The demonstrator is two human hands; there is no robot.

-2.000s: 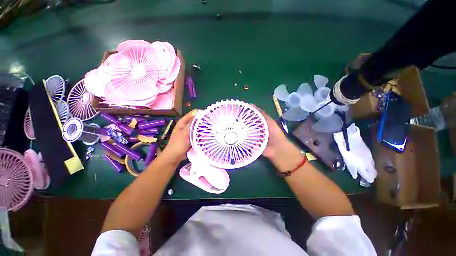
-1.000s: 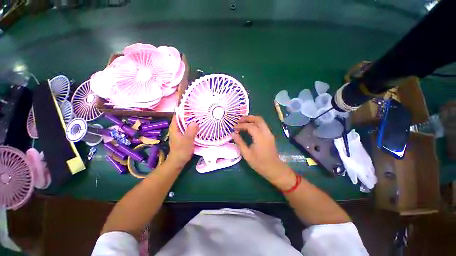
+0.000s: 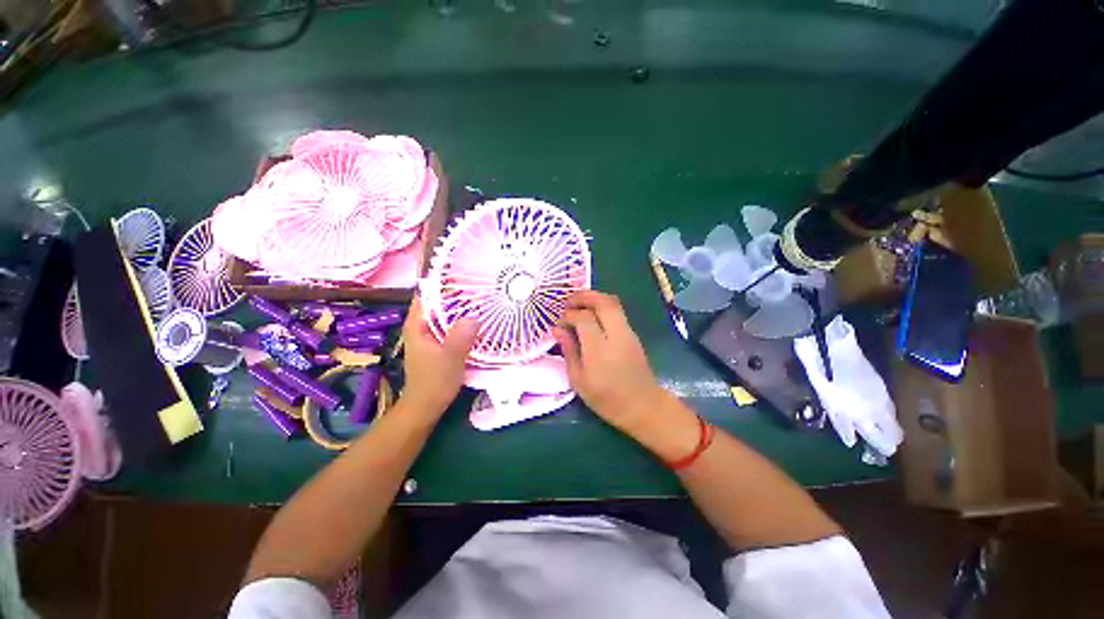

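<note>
A pink clip-on fan (image 3: pixel 518 285) is held over the bench in front of me, its round slatted grille facing up. Its pink clip base (image 3: pixel 518 399) points toward me below the grille. My left hand (image 3: pixel 433 359) grips the grille's lower left rim, thumb on the front. My right hand (image 3: pixel 605 359) has its bent fingers at the lower right rim; the fingertips touch the edge there. The undersides of the grille and the fingers behind it are hidden.
Pink grilles fill a cardboard tray (image 3: pixel 421 268) at the back left. Purple cells (image 3: pixel 281 379) and a tape roll (image 3: pixel 317 417) lie left. A black padded bar (image 3: pixel 119 327) lies further left. Translucent fan blades (image 3: pixel 730 268), a white glove (image 3: pixel 850 385), a phone (image 3: pixel 937 312) and a black arm (image 3: pixel 932 121) are right.
The fan has moved left and away from me since the earliest frame. My right hand has shifted from the grille's right side to its lower right rim. In the last second little has changed.
</note>
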